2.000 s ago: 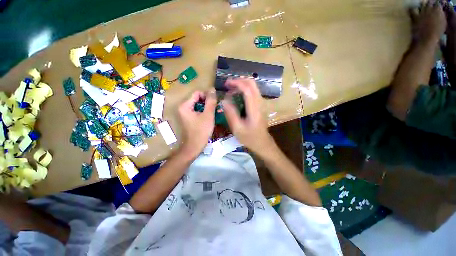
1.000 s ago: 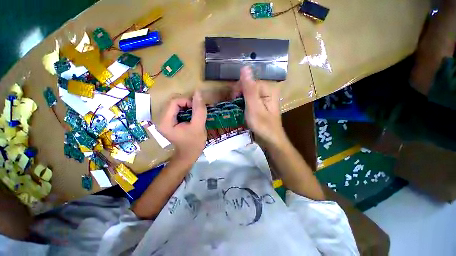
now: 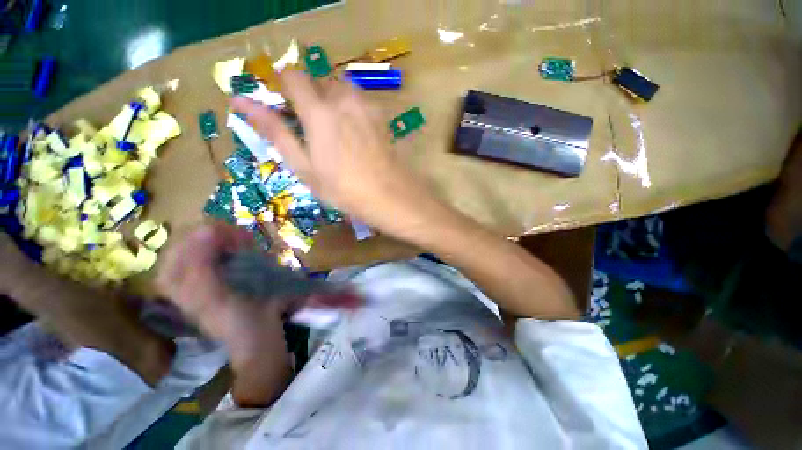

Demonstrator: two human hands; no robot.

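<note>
My left hand (image 3: 215,286), blurred, is low at the left near the table's front edge. It holds a stack of circuit boards (image 3: 273,281) with leads and white pieces trailing towards my apron. My right hand (image 3: 330,141) reaches left over the pile of wired boards (image 3: 251,193), fingers spread, with nothing seen in it; it hides part of the pile. A blue battery pack (image 3: 376,80) and a single green board (image 3: 407,122) lie just beyond and right of that hand.
A dark block (image 3: 526,132) lies right of centre. A small black part (image 3: 635,83) wired to a green board (image 3: 557,68) lies behind it. Curled yellow paper (image 3: 79,202) with blue packs is heaped at left. Another person's forearm (image 3: 79,308) is close to my left hand.
My left hand has moved down and left with the board stack. My right hand has left the stack and moved over the pile. The view has shifted left.
</note>
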